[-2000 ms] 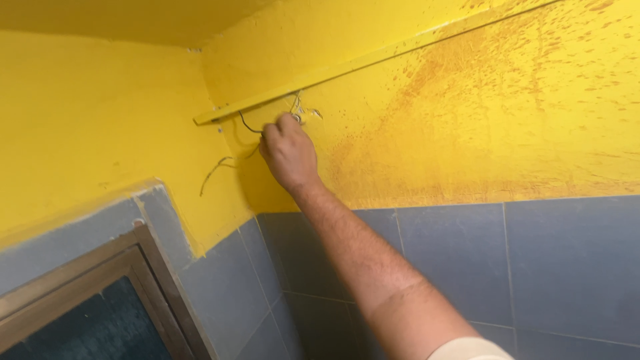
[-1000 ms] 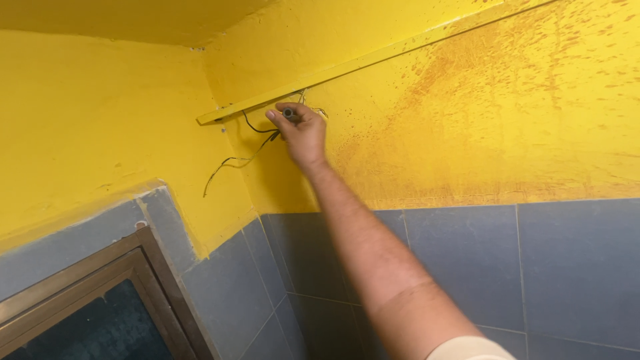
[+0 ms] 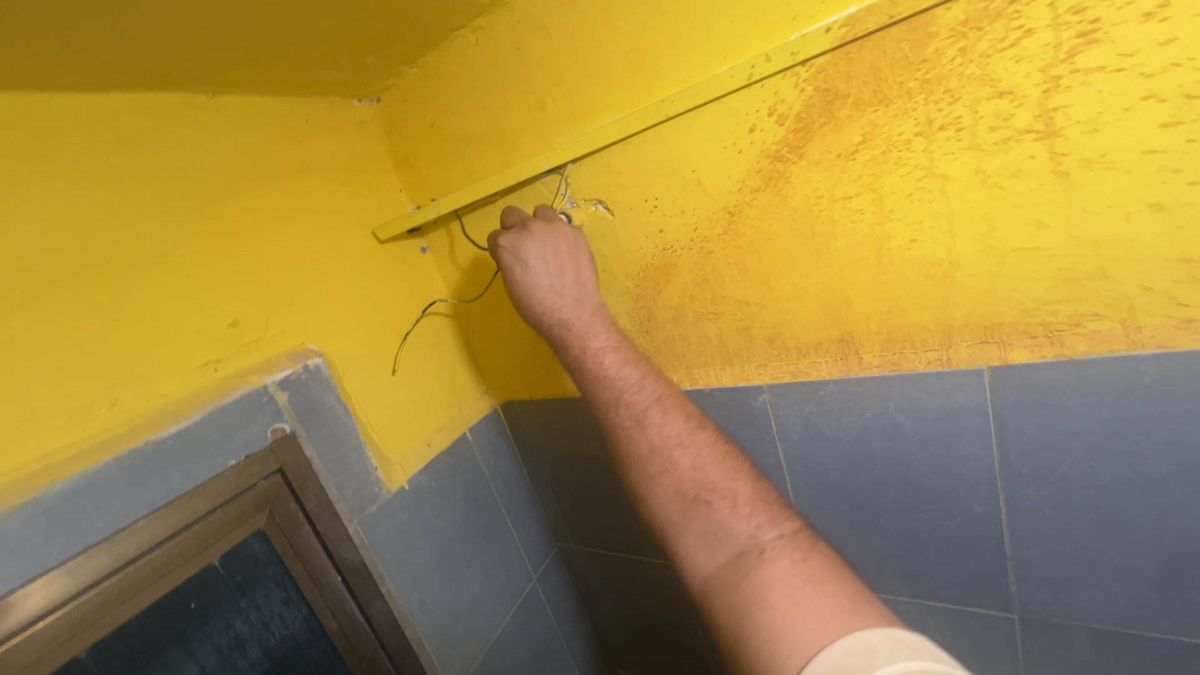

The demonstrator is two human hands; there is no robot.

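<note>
My right hand (image 3: 548, 267) is raised to the yellow wall near the corner, back towards me, its fingers curled around a small round electrical fitting (image 3: 565, 217). Only the fitting's edge shows past the knuckles; the fingertips are hidden. Thin wires (image 3: 561, 187) come down to it from beneath a yellow-painted trunking strip (image 3: 656, 117). Left of the fingers, a dark wire (image 3: 469, 232) runs from the strip to behind the hand. Another loose wire (image 3: 441, 302) trails down and left from the hand, its end hanging free. My left hand is out of view.
Blue-grey tiles (image 3: 891, 459) cover the lower wall. At lower left is a brown-framed window or door (image 3: 281, 469) with dark glass. The yellow wall (image 3: 844, 262) has orange-brown stains at right and a rough patch (image 3: 595, 206) beside the hand.
My right hand has turned: one second ago the dark round fitting showed between thumb and fingers, and now the back of the hand covers most of it.
</note>
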